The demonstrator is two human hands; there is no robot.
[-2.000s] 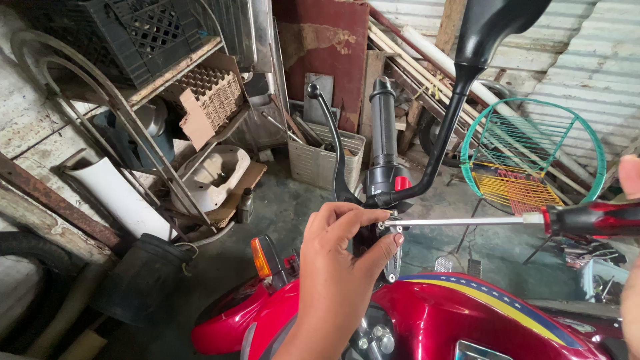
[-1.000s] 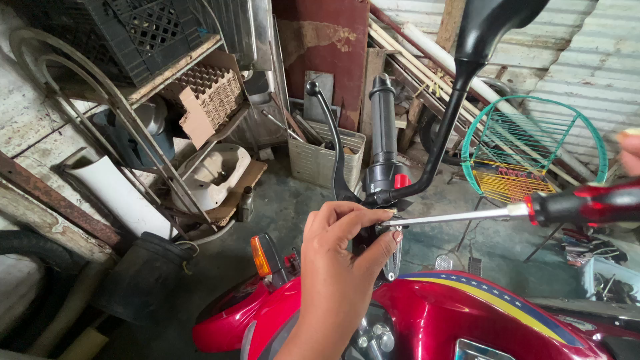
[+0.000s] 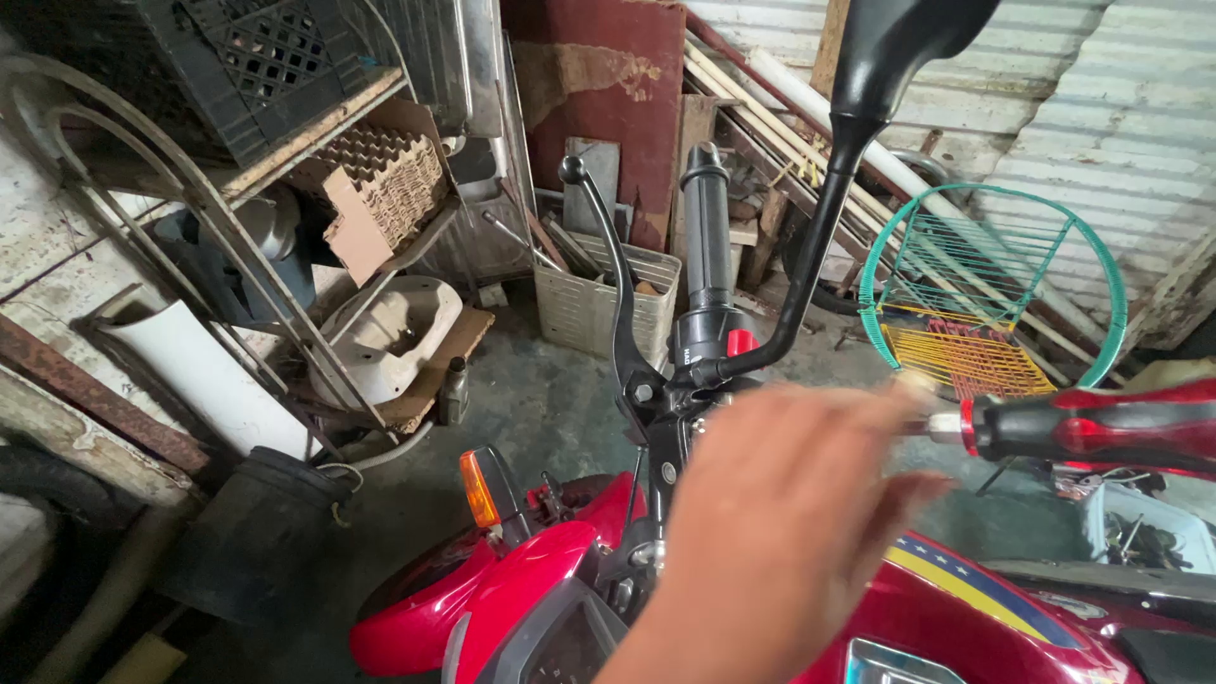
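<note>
My left hand point(image 3: 774, 503), blurred by motion, is over the handlebar of a red motorcycle point(image 3: 950, 622). Its fingers and thumb are around the shaft of a screwdriver with a red and black handle point(image 3: 1092, 427); whether they grip it is unclear. The driver lies roughly level, its tip hidden behind my hand and its handle end cut off by the right edge. My right hand is out of view. Beyond my left hand are the black hand lever point(image 3: 617, 275), the rubber grip point(image 3: 706, 228), a red switch point(image 3: 741, 344) and the black mirror stem point(image 3: 817, 256).
A green and yellow corded chair point(image 3: 1107, 256) stands to the right, near a light blue bin point(image 3: 1154, 532). Behind the handlebar is a pale plastic crate point(image 3: 608, 304). A metal shelf point(image 3: 304, 138) and a black bucket point(image 3: 256, 532) are at left.
My left hand has moved right from the lever mount, where its fingertips were at the screwdriver's tip, to near the handle. My right hand, earlier at the right edge, has left the view.
</note>
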